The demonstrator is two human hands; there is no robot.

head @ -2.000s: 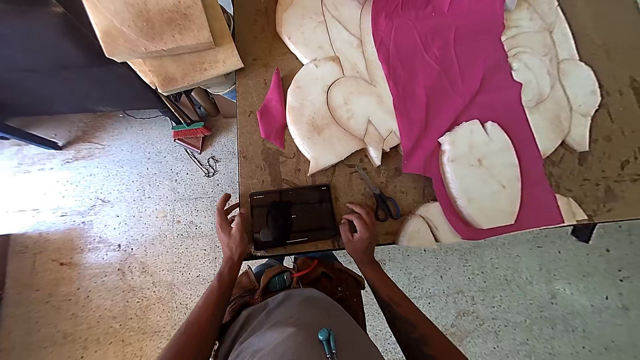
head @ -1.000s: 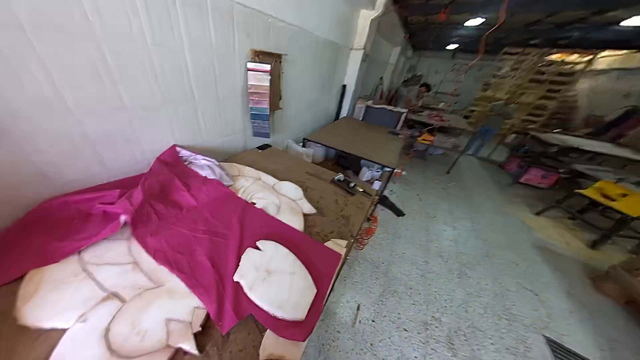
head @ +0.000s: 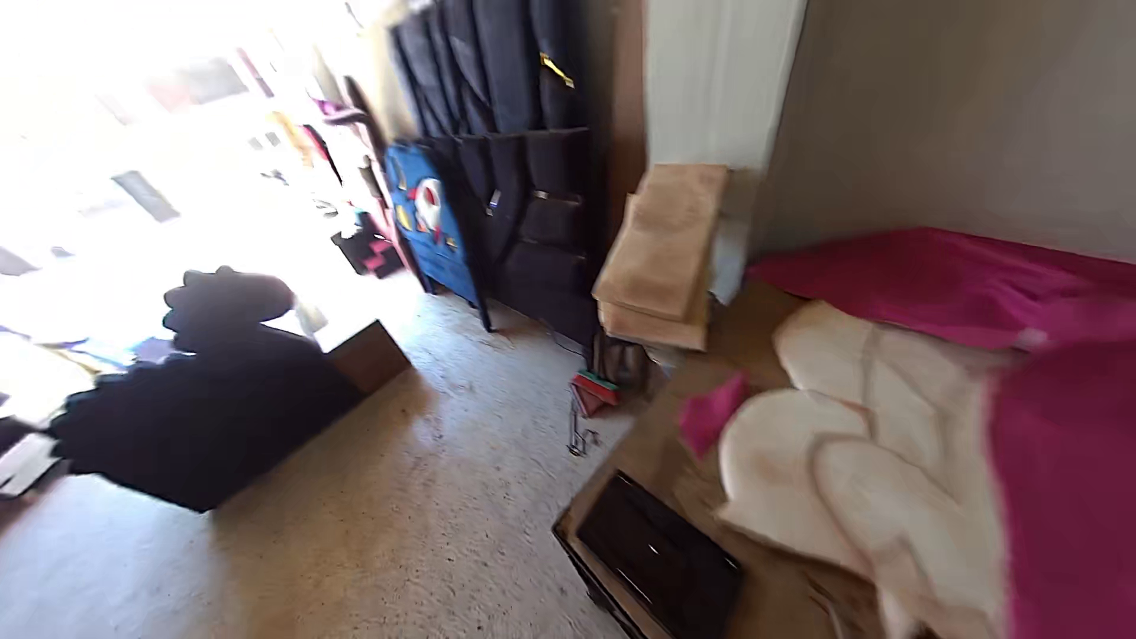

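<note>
Neither my left hand nor my right hand shows in the head view. A black tablet (head: 661,555) lies flat at the near corner of the brown work table (head: 657,426). Beyond it sits a small magenta fabric scrap (head: 713,414). Cream foam pieces with curved outlines (head: 799,461) spread over the table at the right, and a large magenta cloth (head: 1069,479) lies partly over them. Part of a blurred object, perhaps the scissors, shows at the bottom edge beside the tablet.
Stacked tan foam slabs (head: 666,244) stand at the table's far left corner. A red and green broom head (head: 595,390) is on the floor below. Dark upholstered panels (head: 532,177) and a blue decorated panel (head: 432,222) stand behind. A large black scalloped piece (head: 213,390) stands at the left.
The view has swung widely, now toward the bright left side. Both hands, seen beside the tablet two seconds ago, are out of view.
</note>
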